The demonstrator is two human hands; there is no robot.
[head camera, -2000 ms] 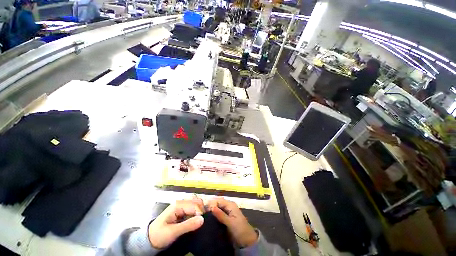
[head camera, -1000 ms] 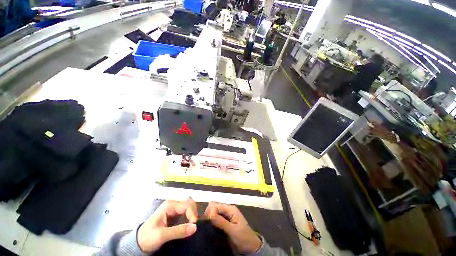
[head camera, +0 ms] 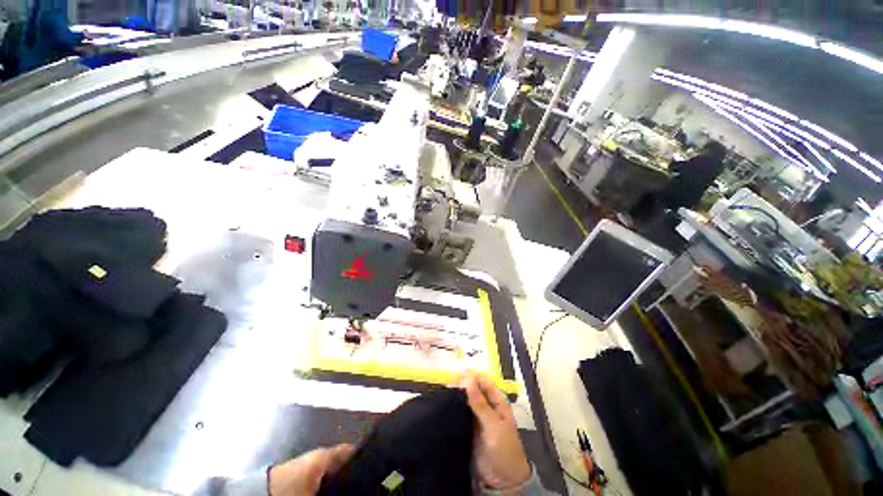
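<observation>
A black fabric piece (head camera: 416, 441) with a small pale label is held up in front of the machine, at the bottom centre. My right hand (head camera: 497, 436) grips its right edge near the top corner. My left hand (head camera: 312, 469) holds its lower left side, with the fingers partly hidden behind the cloth. Just beyond it is the clamp frame (head camera: 407, 371) with yellow taped edges, under the sewing machine head (head camera: 360, 268). The fabric's top corner is close to the frame's near edge; whether they touch is unclear.
A heap of black panels (head camera: 97, 291) lies on the left, with flat pieces (head camera: 131, 387) beside it. On the right are the control screen (head camera: 608, 274), a pile of black pieces (head camera: 644, 426) and orange-handled snips (head camera: 591, 465). A blue bin (head camera: 308, 131) stands behind the machine.
The hands have moved apart from their pinch at the fabric's edge. The cloth is now raised and spread, its label showing. My right hand has moved up and right, my left hand lower.
</observation>
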